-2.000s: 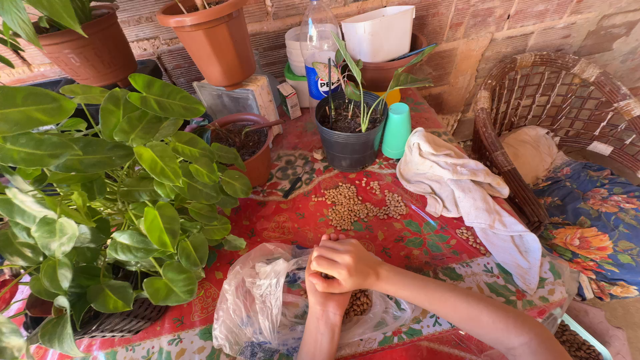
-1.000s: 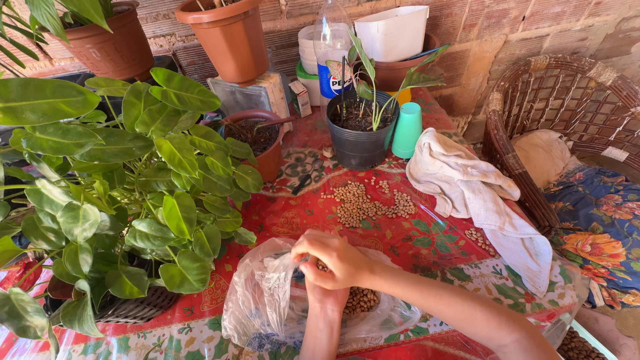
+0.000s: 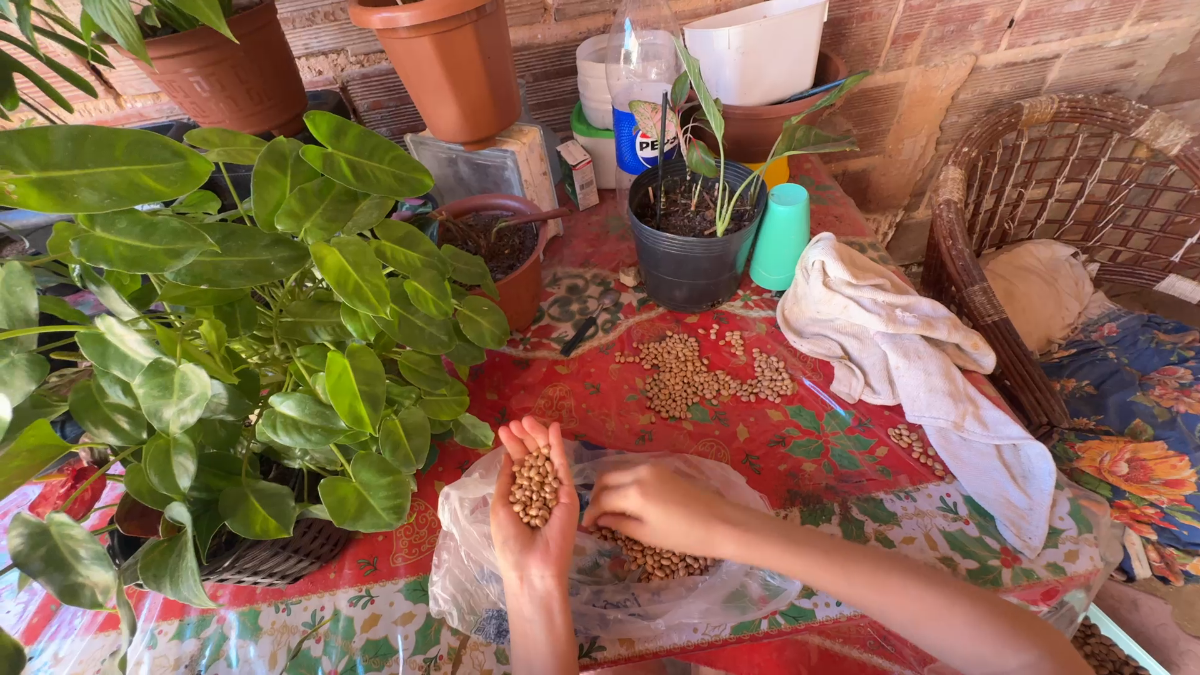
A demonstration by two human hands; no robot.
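My left hand (image 3: 536, 511) is palm up, cupped around a heap of tan beans (image 3: 534, 486). To its right, my right hand (image 3: 647, 506) is bent downward with fingers curled, over a clear plastic bag (image 3: 469, 562) spread on the table; whether its fingertips hold anything is hidden. More beans (image 3: 656, 561) lie on the bag just below the right hand. Farther back, a loose pile of beans (image 3: 680, 375) rests on the red patterned tablecloth (image 3: 600, 412), and a few beans (image 3: 917, 448) lie beside the cloth at the right.
A leafy potted plant (image 3: 281, 319) fills the left. Behind the pile stand a black plant pot (image 3: 692, 258) and a turquoise cup (image 3: 780, 236). A white cloth (image 3: 881, 328) drapes over the right edge, near a wicker chair (image 3: 984, 281). A dark-handled spoon (image 3: 583, 330) lies near the pots.
My hands were together over the bag and are now apart. The left hand has turned up to show beans in its palm, and the right hand has moved off it to the right.
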